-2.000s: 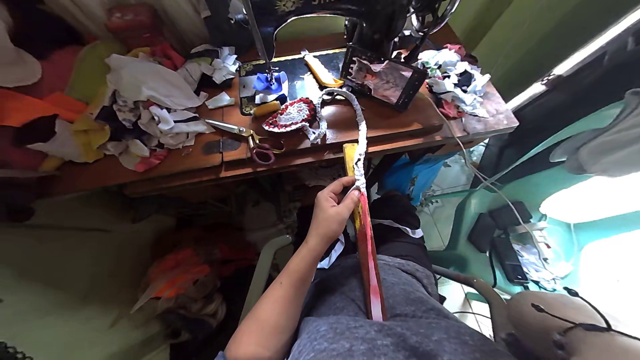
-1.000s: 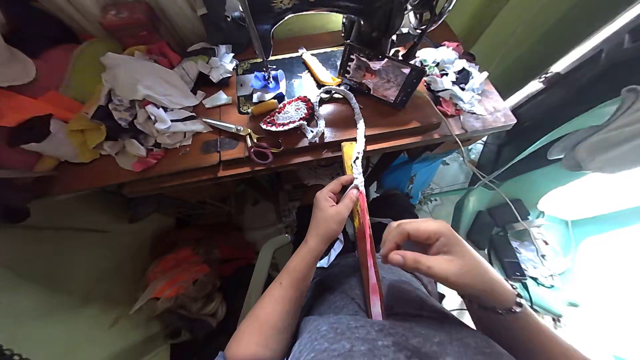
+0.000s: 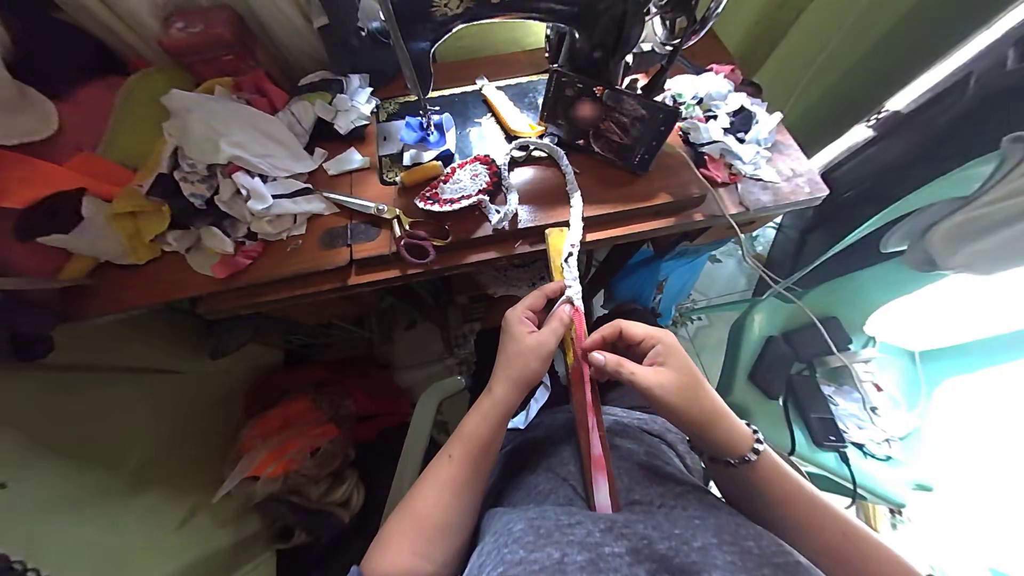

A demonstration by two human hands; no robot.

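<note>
My left hand point(image 3: 532, 336) grips the white braided fabric cord point(image 3: 575, 216) against a long narrow wooden bar point(image 3: 582, 424), at the point where red-pink fabric strips point(image 3: 592, 400) begin. Those strips run down the bar toward my lap. The bar's upper end is yellow. My right hand point(image 3: 640, 368) has thumb and forefinger close together at the strips, just below the left hand; whether they pinch a strip is unclear. The cord loops up over the table to a red and white braided fabric piece point(image 3: 458, 182). Scissors point(image 3: 400, 220) lie left of that piece.
A black sewing machine point(image 3: 512, 18) stands on the wooden table point(image 3: 280, 272), with blue fabric point(image 3: 428, 132) under its needle. A phone point(image 3: 610, 120) leans before it, beside a yellow cutter point(image 3: 510, 108). Fabric scraps point(image 3: 232, 132) lie left, more scraps point(image 3: 724, 120) right. A green plastic chair point(image 3: 744, 352) holds adapters.
My right hand, out of view two seconds ago, came in from the lower right and has moved left to the pink strips. My left hand keeps its place on the cord.
</note>
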